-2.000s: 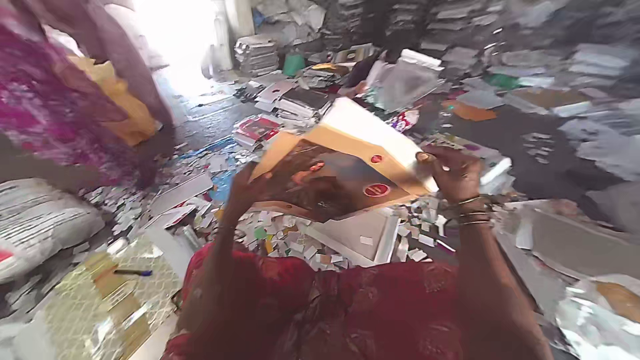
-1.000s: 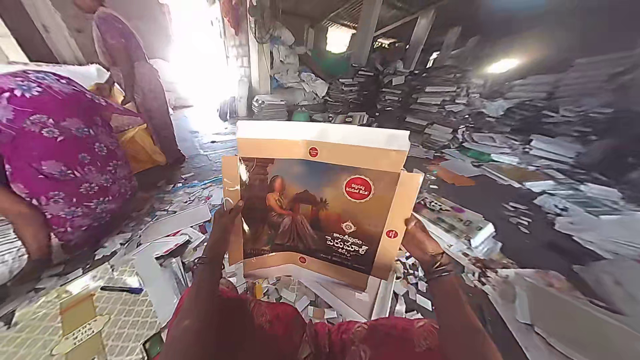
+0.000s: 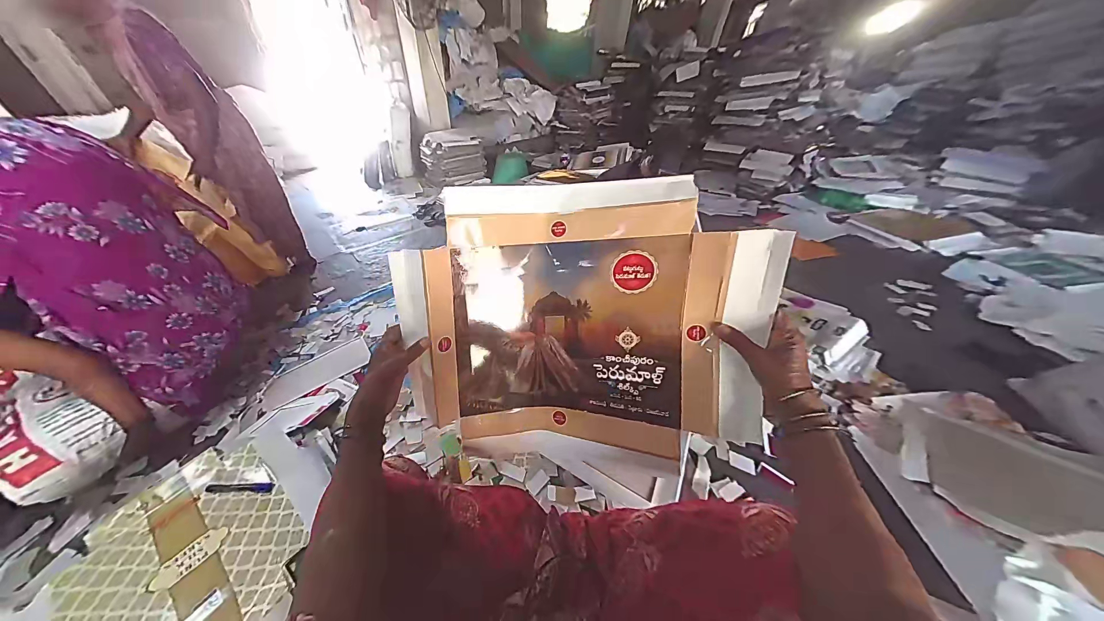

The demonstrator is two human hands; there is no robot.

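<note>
A printed glossy cardboard sheet (image 3: 569, 345), cut like an unfolded box lid with side flaps, is held up in front of me. It has an orange border, white outer edges, a dark picture and red round marks, and it bears writing. My left hand (image 3: 384, 371) grips its left flap, thumb on the front. My right hand (image 3: 768, 349) holds the right flap, the thumb near a red round mark and the other fingers mostly behind the flap. Below and behind the sheet lie many small paper and card scraps (image 3: 539, 483).
Two people are at the left, one bending in a purple floral garment (image 3: 129, 267). A white printed sack (image 3: 69, 431) and a patterned board with a blue pen (image 3: 240, 488) lie lower left. Stacks of paper (image 3: 453, 157) stand behind; loose sheets and plastic lie at the right.
The sheet was tilted and folded or bent at first, then turned upright to face me. Its side flaps are now spread wider outward than a second ago. The view has risen since the first frame.
</note>
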